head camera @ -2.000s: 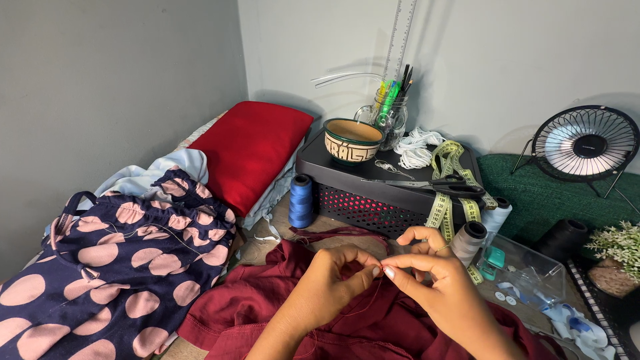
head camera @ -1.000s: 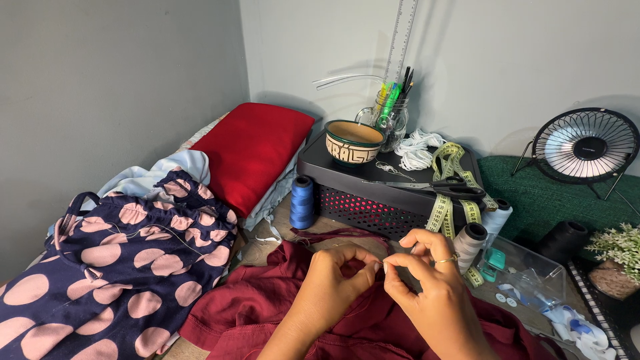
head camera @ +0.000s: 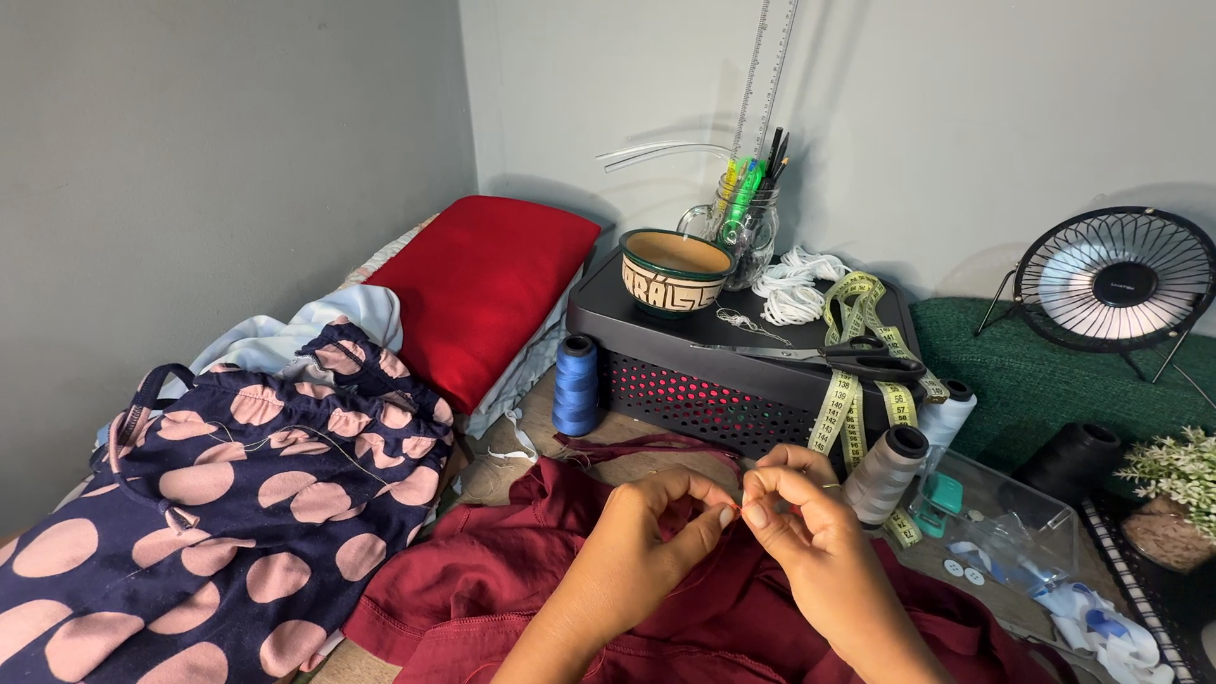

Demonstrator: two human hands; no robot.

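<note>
My left hand [head camera: 655, 532] and my right hand [head camera: 803, 518] meet at the fingertips above a dark red cloth garment [head camera: 475, 570]. Thumb and forefinger of each hand are pinched together; a thin reddish thread seems to lie between them, too fine to make out well. The garment spreads under both wrists, with a seam showing at its left part. Beyond my left hand a narrow dark red strip [head camera: 646, 443] lies on the table. A grey thread cone [head camera: 885, 475] stands just right of my right hand.
Behind stands a black perforated box [head camera: 684, 399] bearing a bowl [head camera: 674, 271], scissors [head camera: 826, 353], white cord [head camera: 798, 285] and a tape measure [head camera: 841, 408]. A blue thread cone [head camera: 576, 385] is beside it. Polka-dot fabric [head camera: 237, 513] lies left; buttons [head camera: 963, 571] and a small fan [head camera: 1121, 280] are right.
My fingertips have stayed close together over the garment, with small shifts of the fingers. My right hand's fingers are more curled in than one second ago.
</note>
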